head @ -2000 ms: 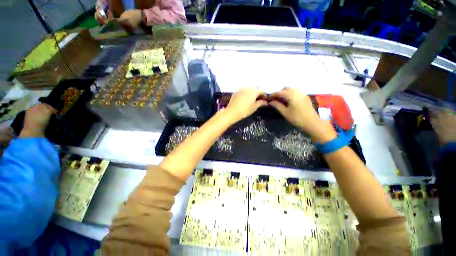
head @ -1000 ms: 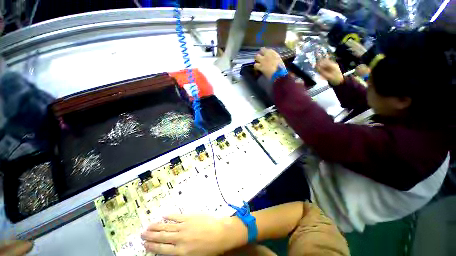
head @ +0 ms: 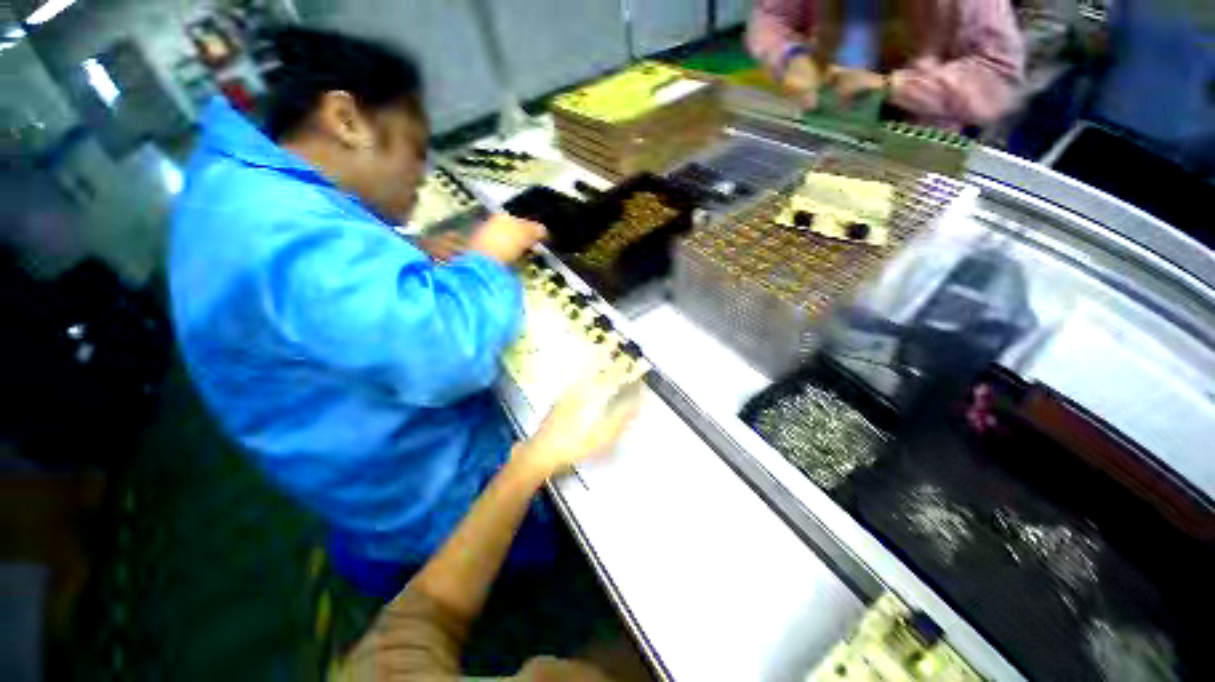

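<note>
My left hand (head: 584, 424) reaches far out to the left, blurred, at the near end of a pale yellow circuit board panel (head: 540, 349) on the line. Its fingers lie over or against the board's end; whether they grip it is too blurred to tell. Black parts run along the panel's far edge. Another board panel (head: 890, 650) is cut off at the bottom right. Bare white line surface shows between the two panels. My right hand is not in view.
A person in blue (head: 333, 293) works close at the left. Beyond the silvery rail (head: 800, 513) stand a small parts tray (head: 873, 469), a large parts tray (head: 919, 566), a plastic bag (head: 959, 307), stacked coils (head: 760, 273) and a neighbour's tray (head: 600, 280).
The view has swung from the right to the left. My left hand now reaches to the left panel. My right hand, earlier lying flat on the boards, has gone out of view.
</note>
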